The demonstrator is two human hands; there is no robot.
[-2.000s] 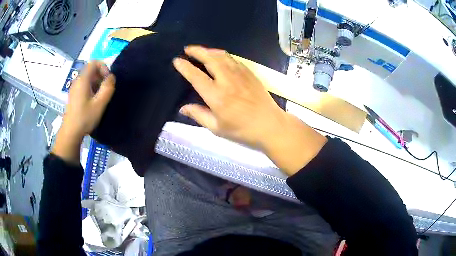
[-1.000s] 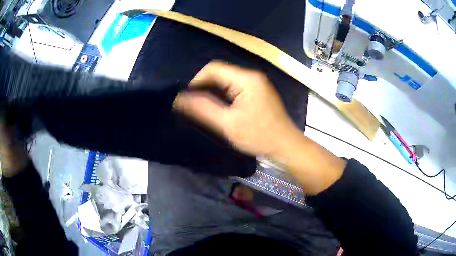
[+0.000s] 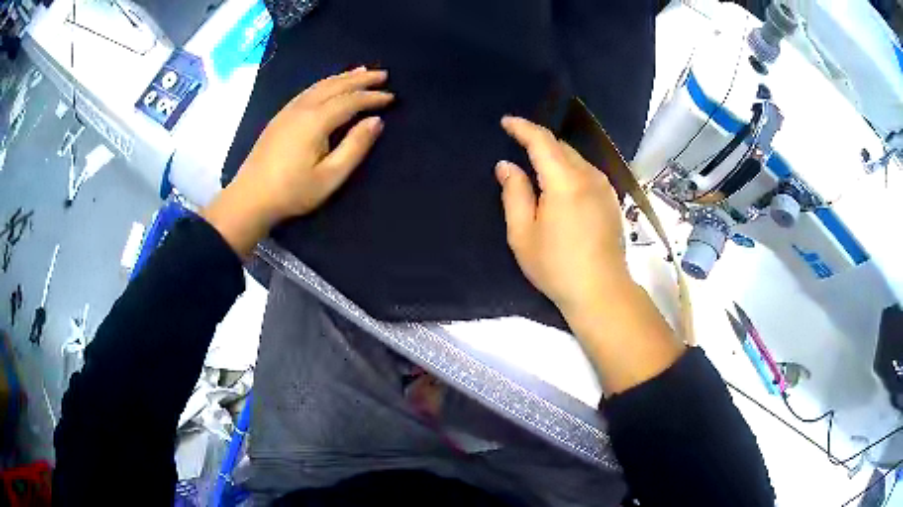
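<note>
A plain black fabric panel (image 3: 436, 198) lies spread over the white machine table and reaches its front edge. My left hand (image 3: 312, 149) lies flat on the panel's left part, fingers apart. My right hand (image 3: 564, 213) rests on its right part, fingers slightly bent and apart, pinching nothing that shows. A tan card strip (image 3: 649, 203) stands out at the panel's right side, beside my right hand; part of it is hidden. A bit of speckled black fabric (image 3: 291, 10) shows at the top left of the panel.
The sewing machine's needle area (image 3: 683, 193) is right of the panel. Thread snips (image 3: 760, 349) with pink and light-blue handles lie on the white bed near a thin black cable (image 3: 830, 436). A grey garment piece (image 3: 317, 396) is on my lap. A blue basket (image 3: 236, 451) with pale scraps is lower left.
The black fabric, raised and pulled left a second ago, now lies flat and wide on the table. My left hand has come back onto it. The tan strip is now at the fabric's right side.
</note>
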